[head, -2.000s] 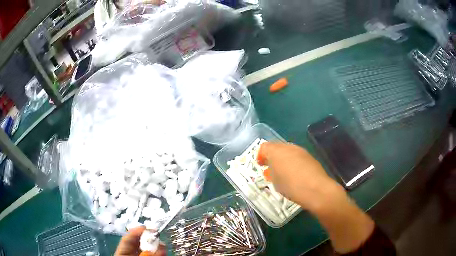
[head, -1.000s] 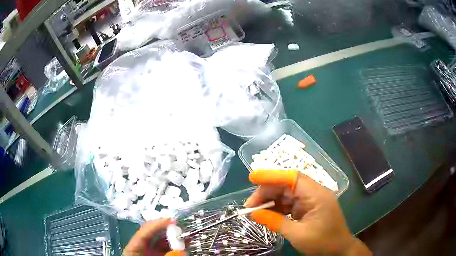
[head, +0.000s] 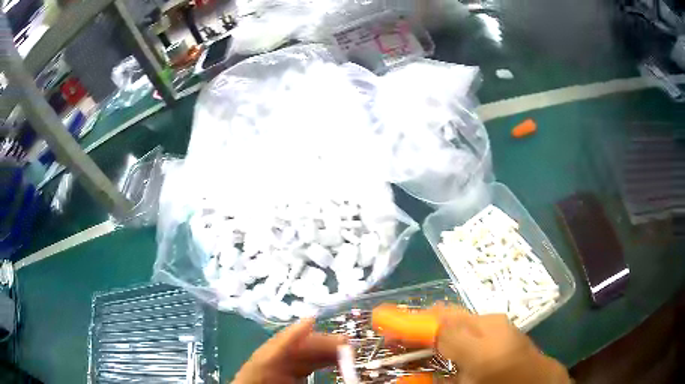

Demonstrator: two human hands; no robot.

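My left hand [head: 289, 352] is at the bottom edge, cut off, with its fingers on a white plastic cap [head: 347, 364]. My right hand [head: 488, 346] wears orange finger cots and pinches a slim off-white sleeve [head: 402, 358] that points left towards the cap. Blur hides whether a rod joins them. Both hands are over the clear box of thin metal rods [head: 360, 324]. The clear box of white sleeves [head: 567, 281] is just beyond my right hand. A large clear bag [head: 176, 259] of white caps lies beyond my left hand.
A slotted tray [head: 143, 330] with pieces lies at lower left. A smaller clear bag [head: 439, 150] adjoins the large one. A dark smartphone [head: 593, 244], a loose orange finger cot [head: 523, 128] and another slotted tray [head: 657, 169] lie right. A metal frame post [head: 67, 154] stands left.
My right hand left the sleeve box with a sleeve and came to the rod box near my left hand. The view has turned left, so the bench things appear further right.
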